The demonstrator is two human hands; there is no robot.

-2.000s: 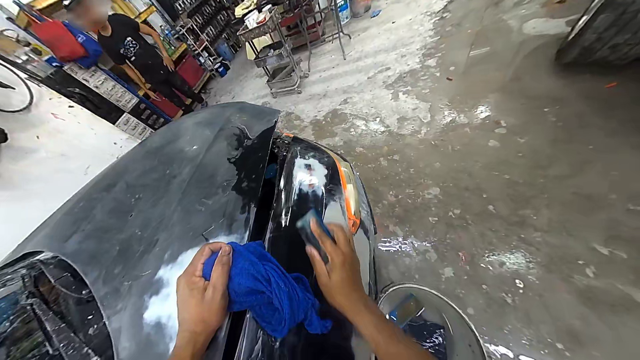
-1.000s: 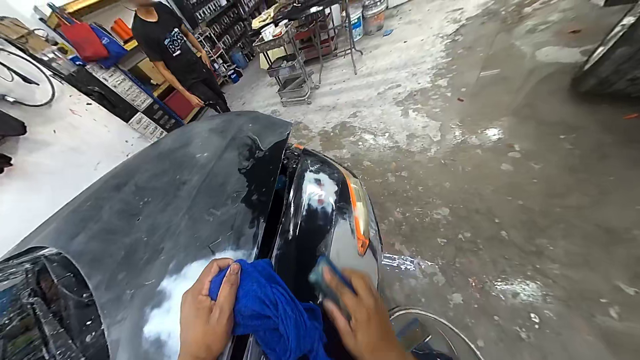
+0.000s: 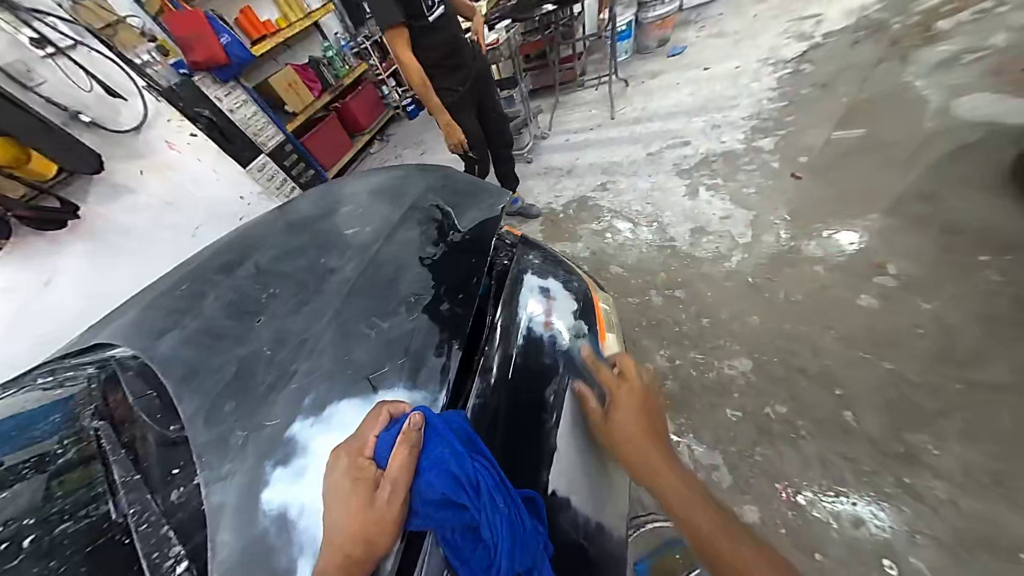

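My left hand [image 3: 372, 488] grips a bunched blue cloth [image 3: 472, 496], which hangs over the gap between the car's hood [image 3: 320, 280] and its front fender [image 3: 512, 400]. The hood is dull gray-black with a bare whitish patch low down near my left hand. On the wet black fender, my right hand [image 3: 628, 408] presses a small dark pad [image 3: 588, 360], blurred and partly hidden under the fingers, just below a whitish patch [image 3: 550, 308]. Orange tape [image 3: 598, 318] edges the headlight [image 3: 612, 324] beside it.
Beyond the hood stands a person [image 3: 452, 88] in dark clothes. Shelves with red bins [image 3: 326, 140] are at the back left, near metal stands and buckets [image 3: 658, 28]. A round bucket [image 3: 660, 544] sits on the wet floor below my right forearm. The windshield [image 3: 72, 472] lies at lower left.
My right hand has moved up along the fender toward its whitish patch. The person has come closer to the hood. My left hand keeps hold of the blue cloth.
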